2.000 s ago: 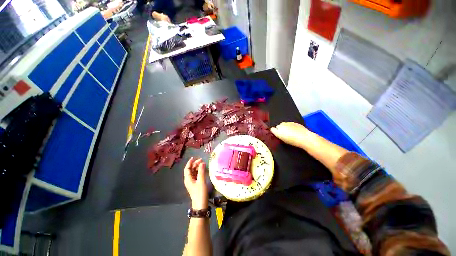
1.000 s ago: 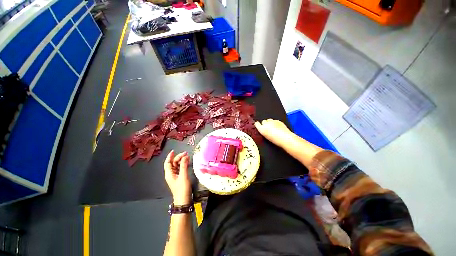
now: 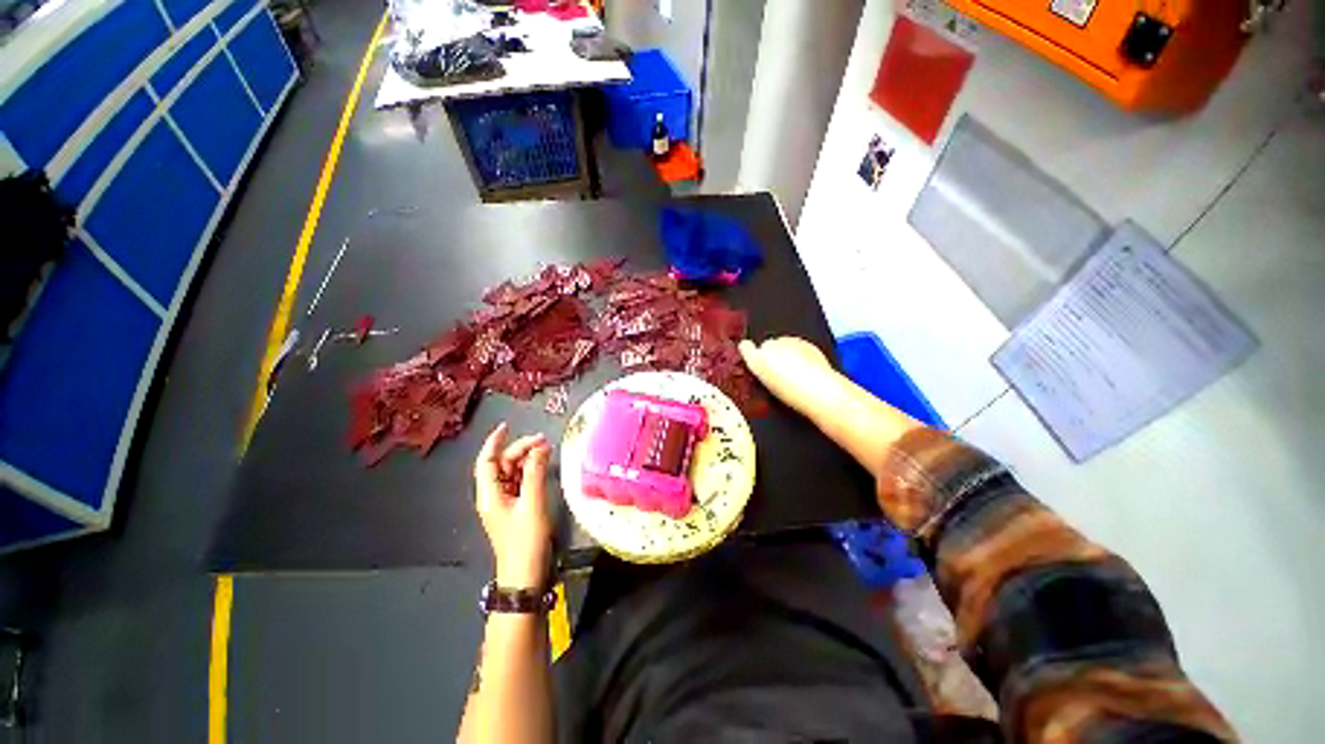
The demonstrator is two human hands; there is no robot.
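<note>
A pink roller box (image 3: 618,448) with a dark red-brown window sits on a round cream stand (image 3: 725,491) with dark specks, at the table's near edge. Maroon leather pieces (image 3: 538,342) lie in a loose heap behind it. My left hand (image 3: 515,487) is left of the stand, palm up with curled fingers; something dark shows between them, too small to make out. My right hand (image 3: 789,372) is at the heap's right end, fingertips down at the pieces; whether it grips one is hidden.
A crumpled blue cloth (image 3: 708,244) lies at the black table's (image 3: 349,523) far right. Thin metal tools (image 3: 329,276) lie at its left edge. A blue bin (image 3: 882,381) stands right of the table. An orange housing (image 3: 1112,51) and hanging papers (image 3: 1126,342) are at the right.
The view has shifted, so the table appears further left than two seconds ago. My left hand's fingers look slightly more curled. My right hand stays at the heap's right end.
</note>
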